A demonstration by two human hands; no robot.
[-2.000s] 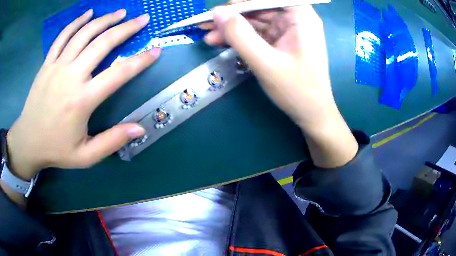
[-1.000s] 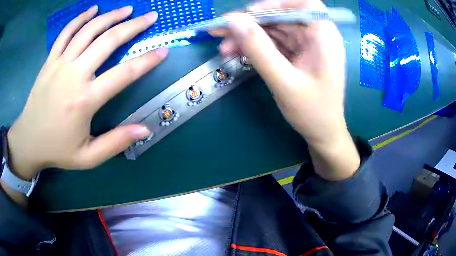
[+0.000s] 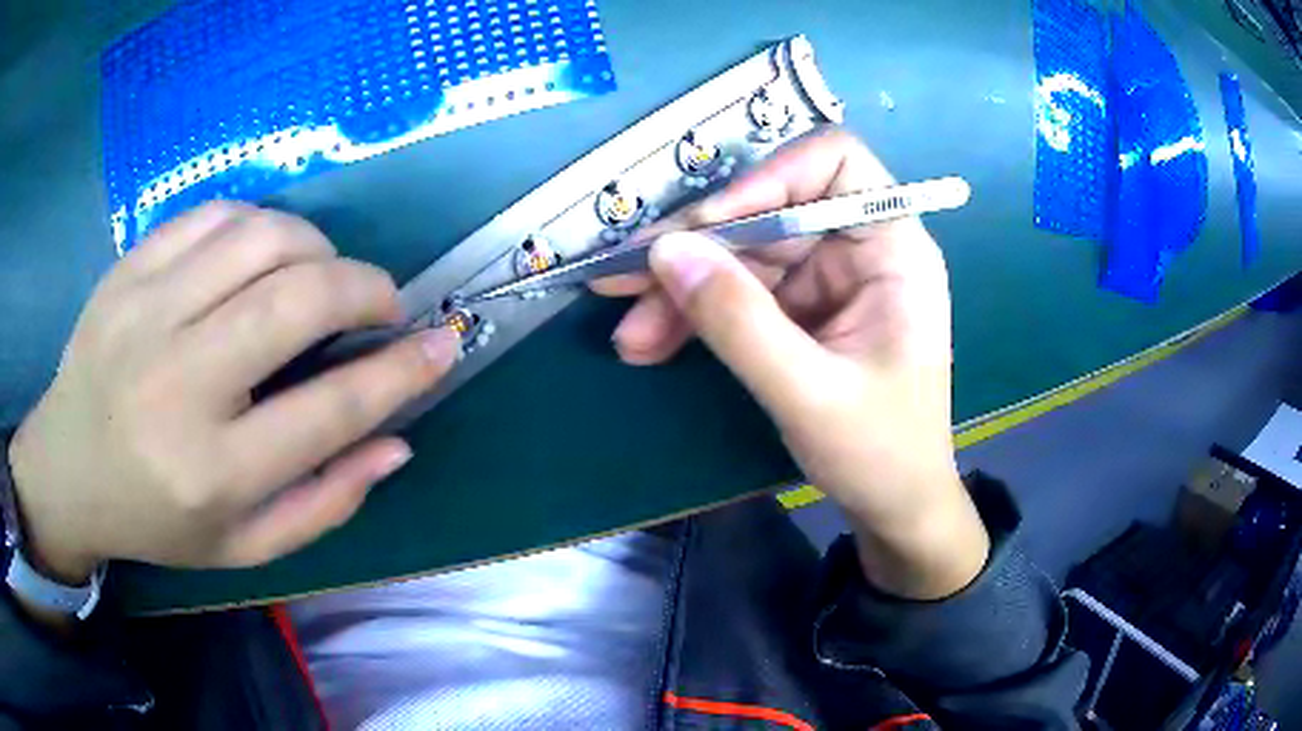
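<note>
A long grey strip part (image 3: 586,186) lies diagonally on the green mat, its shaped far end up and to the right. Round components with orange-yellow centres (image 3: 620,207) are spaced along it. My left hand (image 3: 236,386) is closed around the strip's near end, fingertips beside the component nearest that hand. My right hand (image 3: 814,314) holds silver tweezers (image 3: 743,232), tip at the edge of that same component. Whether the tip holds a tiny piece cannot be told. A blue dotted sheet (image 3: 343,86) lies beyond my left hand, untouched.
Several overlapping blue sheets (image 3: 1154,157) and a narrow blue strip (image 3: 1242,164) lie on the mat at the right. The table's curved front edge (image 3: 429,568) runs near my body. Below it at the right are grey floor, a yellow line (image 3: 1057,407) and a box (image 3: 1217,493).
My left hand has left the blue sheet and closed on the strip's near end. My right hand has moved the tweezer tip from the sheet area down to the strip, uncovering the strip's far end.
</note>
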